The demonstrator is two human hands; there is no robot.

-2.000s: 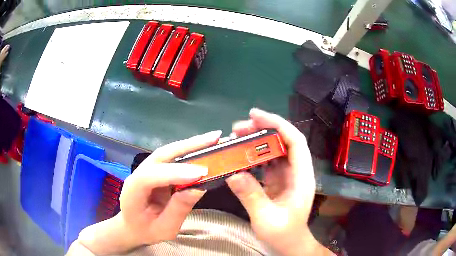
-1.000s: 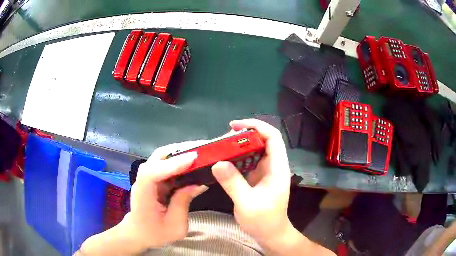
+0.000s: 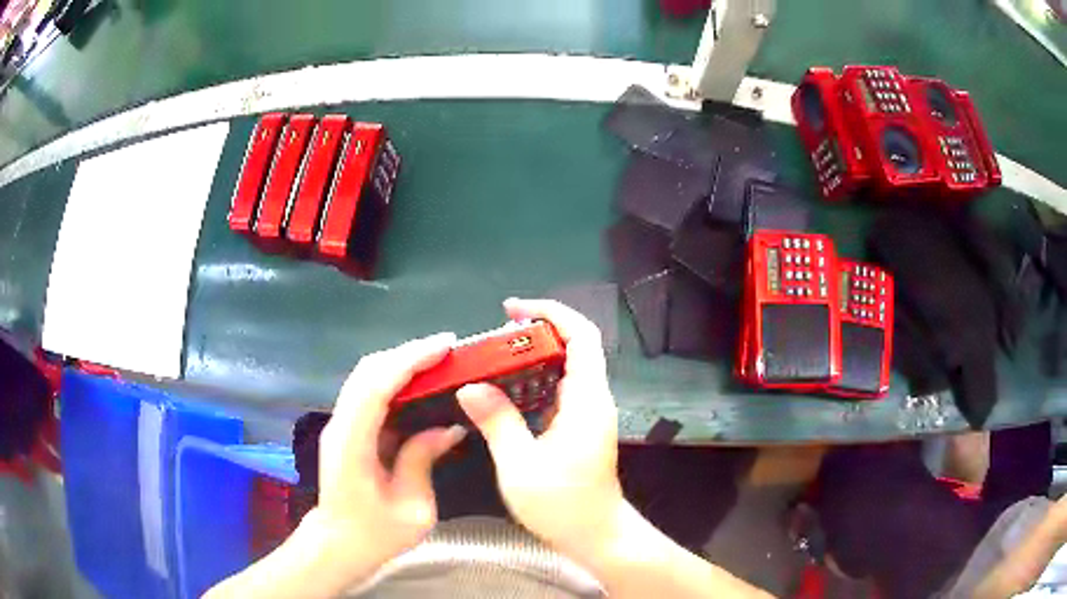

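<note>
My left hand (image 3: 392,439) and my right hand (image 3: 544,427) hold a red portable radio (image 3: 480,360) between them, in front of my body. Its narrow red side with a small port panel faces up, and part of the keypad shows by my right fingers. My thumbs lie over its dark front, which is mostly hidden. Two radios with dark grilles (image 3: 793,344) lie face up at the right. A pile of dark grilles (image 3: 665,187) lies beside them.
Several red radios (image 3: 307,187) stand on edge beside a white sheet (image 3: 135,252). Radios with round speakers (image 3: 901,146) stand near the metal post (image 3: 730,49). A black cloth (image 3: 942,298) lies at right. A blue bin (image 3: 117,480) is at lower left. Another person's arm (image 3: 1030,550) shows at lower right.
The radio has tilted in my hands, so part of its keypad side now shows. My hands and the radio have moved left in the view. The bench items have also shifted left with the camera.
</note>
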